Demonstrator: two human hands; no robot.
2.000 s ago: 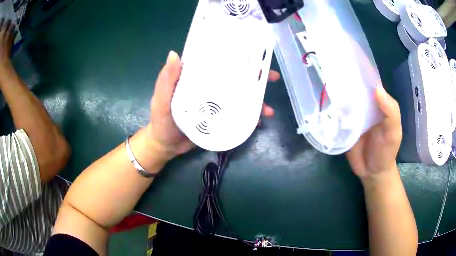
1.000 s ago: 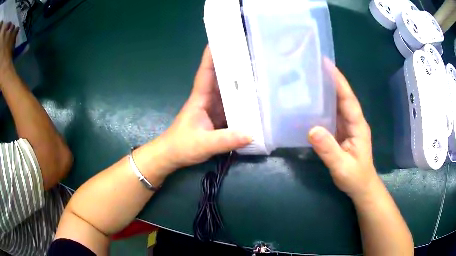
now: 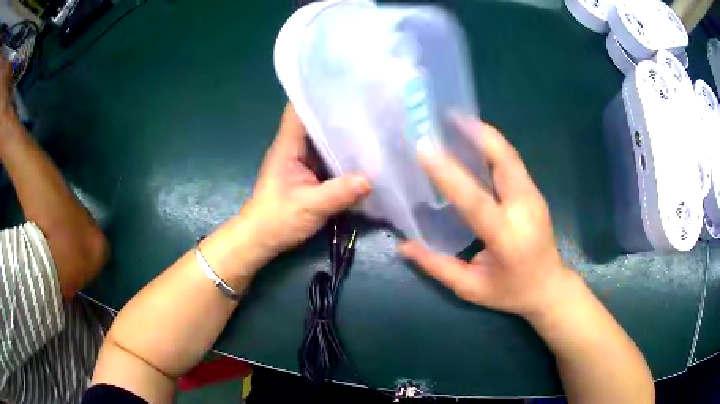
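Note:
A translucent container with a pale teal printed strip is tilted and blurred at the top centre. The white top cover lies along its left and under side; whether it is fully seated I cannot tell. My left hand grips the cover and container at the lower left, thumb on the container wall. My right hand is at the right side, fingers spread over the container wall, blurred. The inside of the container is not clear.
A bundled black cable with two metal-tipped plugs lies below my hands. White-topped oval units stand at the right. A person's arm and striped sleeve are at the left. The bench edge curves along the bottom.
The cover and container, earlier apart, came together and are now turned with the container side facing up. My right hand has shifted across the container. The cable's plugs now show.

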